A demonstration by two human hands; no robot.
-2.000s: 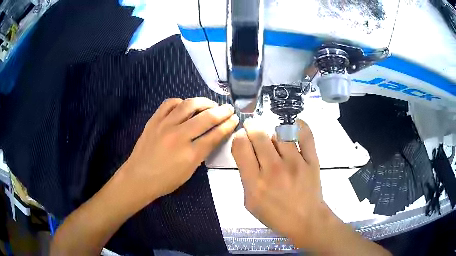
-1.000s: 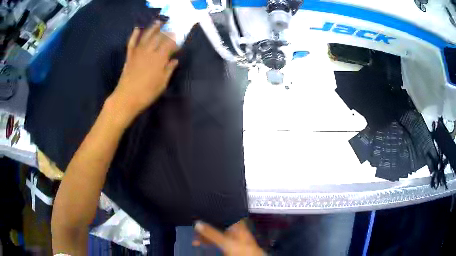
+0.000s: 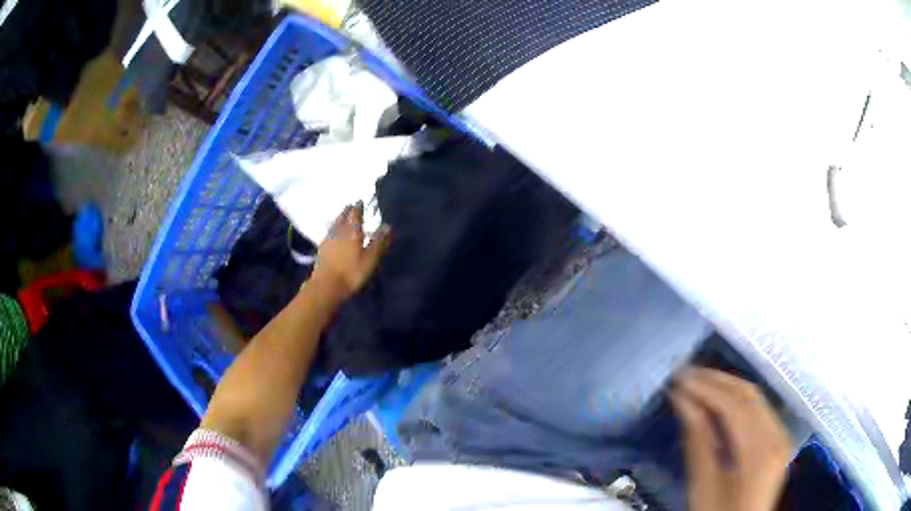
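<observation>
The blue plastic crate (image 3: 185,235) stands beside my lap, left of the table. Dark cloth (image 3: 469,240) is heaped in it and over its near side. White scraps (image 3: 325,185) lie on top. My left hand (image 3: 350,255) is inside the crate, its fingertips at the white scrap's lower edge and the dark cloth; whether they grip either is unclear. My right hand (image 3: 734,434) is blurred at the bottom right, beside the table's front edge, fingers bent; its fingertips and anything under them cannot be made out. The sewing machine head is out of view.
The white table (image 3: 719,150) fills the upper right, with its ruler-marked edge (image 3: 799,384) running diagonally. Black cloth with pale stripes (image 3: 479,45) lies on it at the top. My lap in grey-blue cloth (image 3: 579,349) is below the table. Brown cardboard (image 3: 95,110) lies on the floor at left.
The view has swung down and left from the machine to the crate. My left hand has moved off the panel at the table into the crate. My right hand remains near the table's front edge.
</observation>
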